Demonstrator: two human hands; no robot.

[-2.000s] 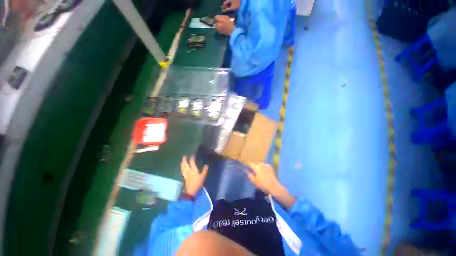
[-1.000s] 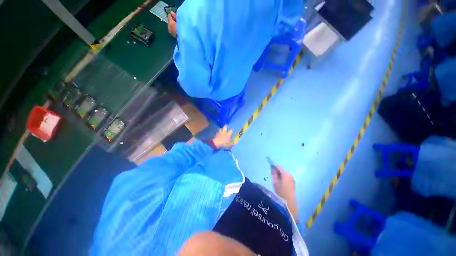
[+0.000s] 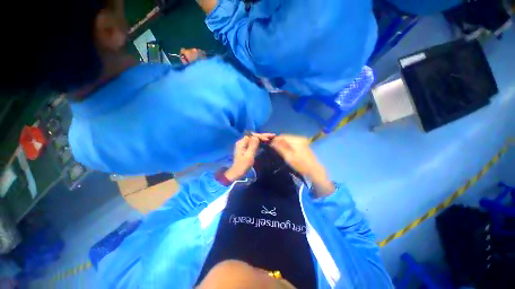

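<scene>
My left hand (image 3: 245,155) and my right hand (image 3: 296,156) are bare and meet at the fingertips in front of my chest, over a dark garment. A small dark spot shows between the fingertips; I cannot tell whether it is an object. The right hand is slightly blurred. No work piece is clearly visible in either hand.
A person in a blue smock (image 3: 164,118) is close at left, another (image 3: 299,45) beyond. A red bin (image 3: 34,142) is at far left, a cardboard box (image 3: 148,195) at lower left. A black box (image 3: 449,84) and blue stool (image 3: 339,104) are on the floor.
My view has turned away from the bench. Both hands have come together at my chest; the thin item seen at my right hand is no longer distinct. A person now covers much of the bench.
</scene>
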